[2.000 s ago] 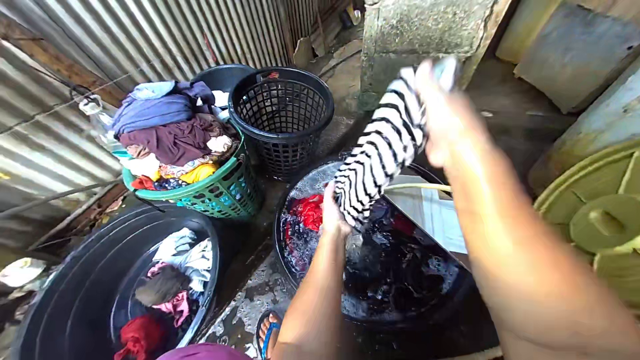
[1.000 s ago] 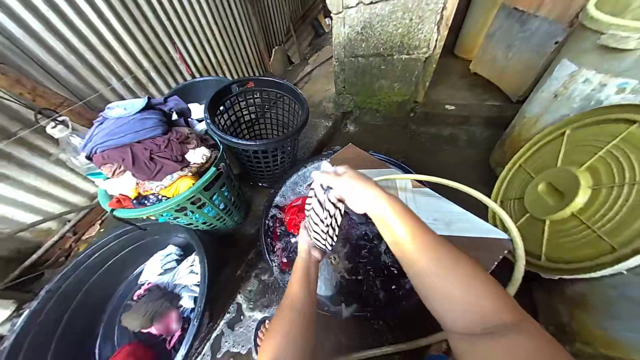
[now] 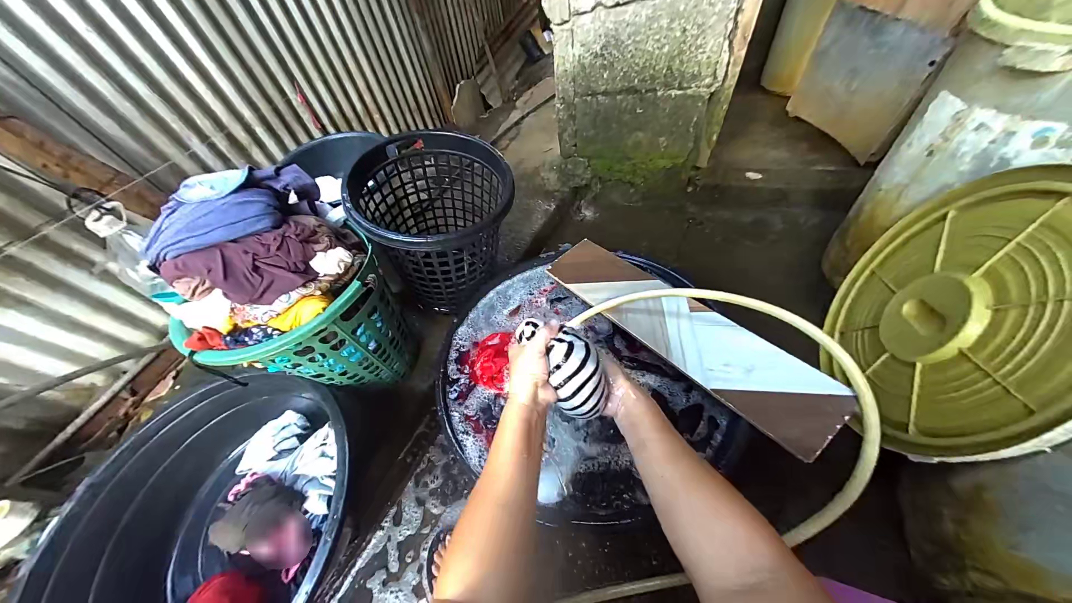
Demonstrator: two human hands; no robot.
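Note:
A black-and-white striped cloth (image 3: 576, 373), bunched into a rounded bundle, is between my hands above a dark basin (image 3: 446, 402) of sudsy water. My left hand (image 3: 533, 364) grips its gathered end on the left. Against the right side of the bundle lies my right hand (image 3: 618, 389), its fingers partly hidden by the cloth. Just left of my left hand a red cloth (image 3: 490, 362) rests in the suds, and dark clothes lie in the water. A flat board (image 3: 712, 352) slants across the basin's right rim, with a pale hose (image 3: 754, 308) arching over it.
A green basket (image 3: 276, 352) heaped with clothes and a black openwork basket (image 3: 429, 188) stand at the back left. A large black tub (image 3: 109, 486) with some clothes is at the lower left. A round yellow-green lid (image 3: 946, 318) is on the right; a concrete block pillar (image 3: 645, 84) stands behind.
The striped cloth was stretched long between my raised hands two seconds ago; it is now a compact bundle lower over the basin. My right hand has come down beside it.

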